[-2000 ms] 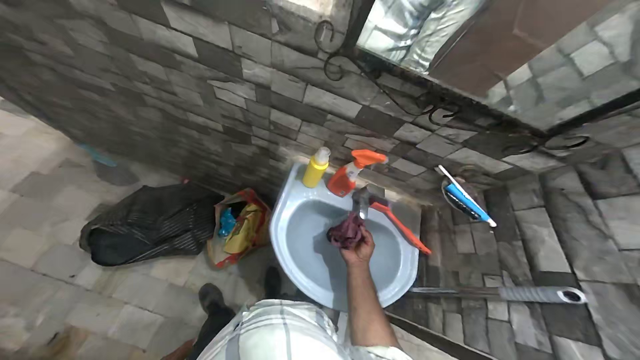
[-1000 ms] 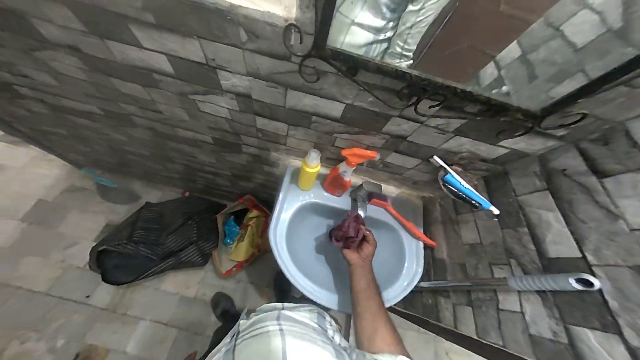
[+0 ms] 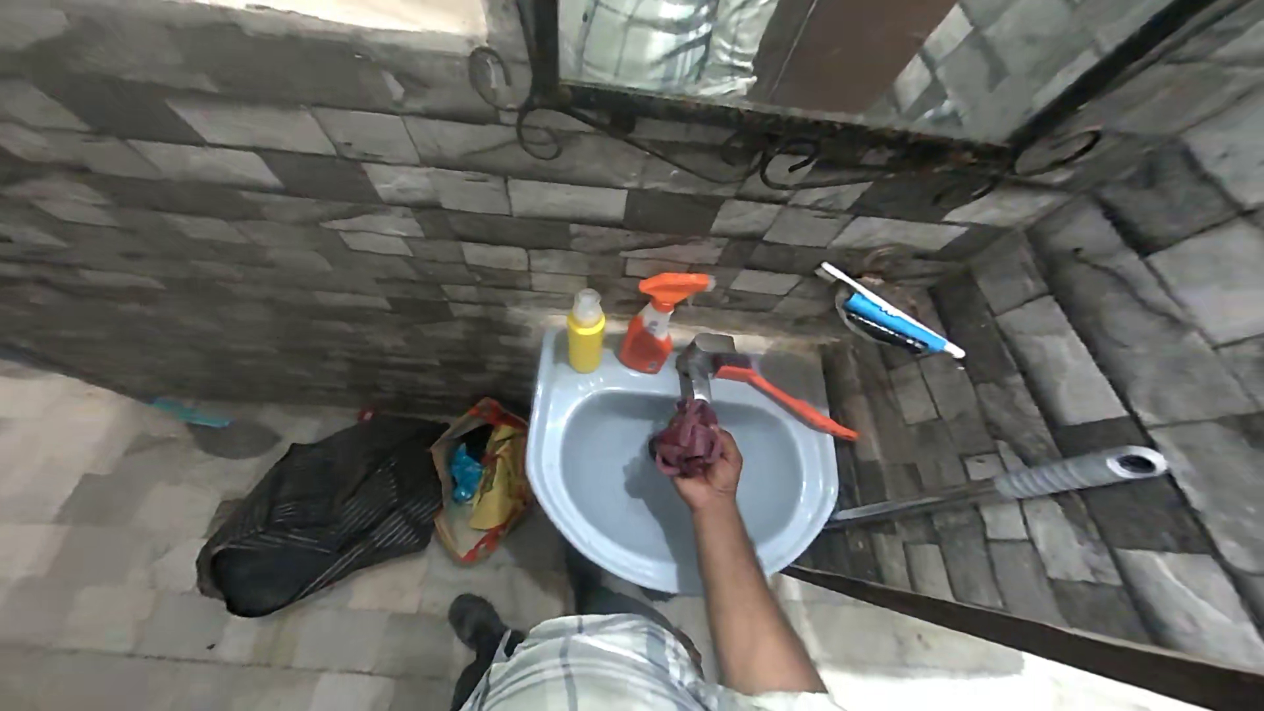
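Note:
My right hand (image 3: 713, 476) holds a bunched maroon cloth (image 3: 688, 439) just under the spout of the metal tap (image 3: 699, 370), over the bowl of the light blue washbasin (image 3: 545, 474). The left hand does not show. On the basin's back ledge stand a yellow bottle (image 3: 586, 341) with a clear cap and an orange spray bottle (image 3: 649, 338). A brush with an orange handle (image 3: 790, 398) lies by the tap, its handle reaching over the basin's right rim.
A framed mirror (image 3: 849, 49) with scrolled ironwork hangs above. On the right are a holder with a toothbrush and blue tube (image 3: 886, 321), and a grey-handled pole (image 3: 1076, 474). A black bag (image 3: 331, 504) and an open bag (image 3: 484, 494) lie on the left floor.
My right hand keeps its hold on the maroon cloth near the tap. The cloth now sits right beneath the spout.

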